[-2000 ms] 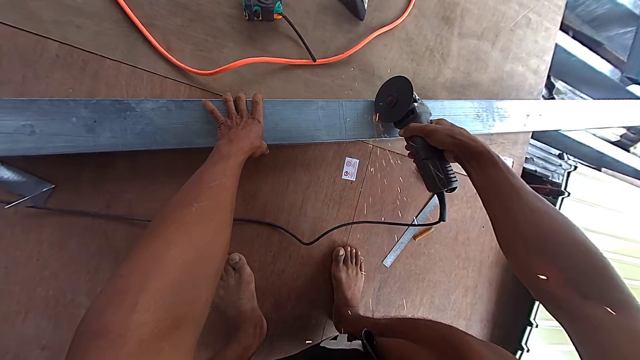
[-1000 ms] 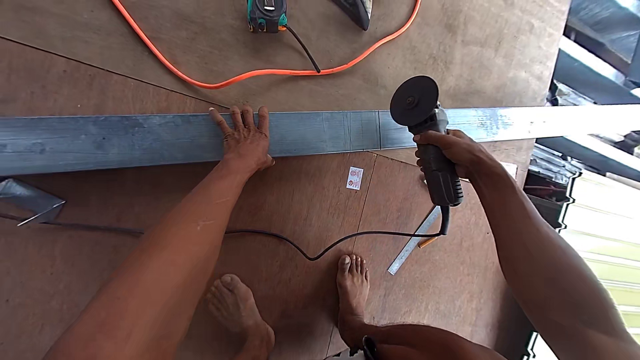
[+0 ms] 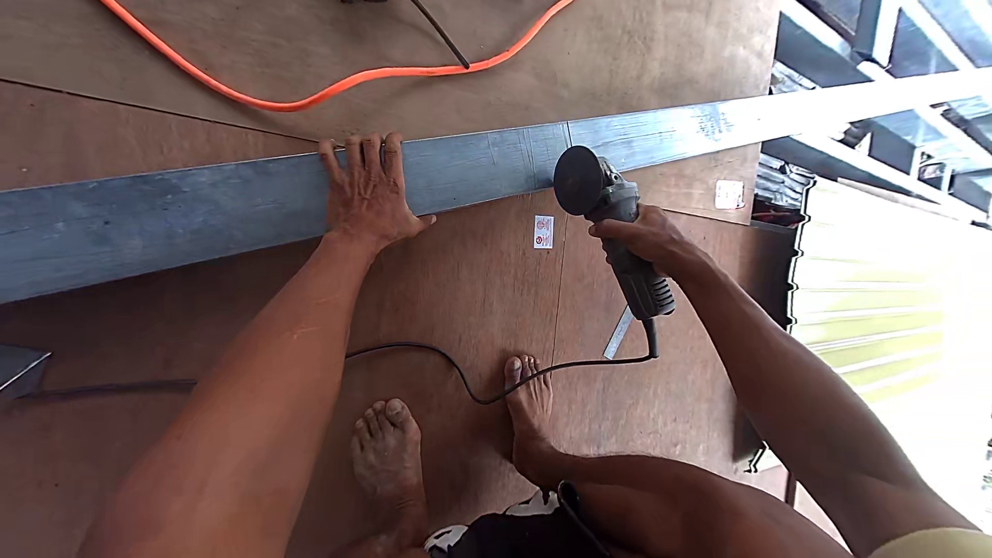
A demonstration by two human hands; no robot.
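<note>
A long galvanized metal channel or tube (image 3: 480, 167) crosses the view from the left edge to the upper right, with a thin dark line across it near the middle. My left hand (image 3: 368, 194) presses on it, fingers spread over its far edge and thumb at the near edge. My right hand (image 3: 647, 240) grips the body of an angle grinder (image 3: 639, 287). The grinder's dark disc (image 3: 579, 180) faces up, overlapping the near edge of the metal just below the line; whether they touch cannot be told. No sparks show.
The grinder's black cord (image 3: 442, 355) loops past my bare feet (image 3: 387, 449) on the plywood floor (image 3: 465, 287). An orange cable (image 3: 372, 75) curves beyond the metal. A steel ruler (image 3: 618, 335) lies under the grinder, a small printed card (image 3: 544, 232) nearby. Corrugated sheets (image 3: 868, 310) stand right.
Sparks flew at the disc two seconds ago and are gone. The grinder has moved from over the metal to its near side. The metal now slants more in view.
</note>
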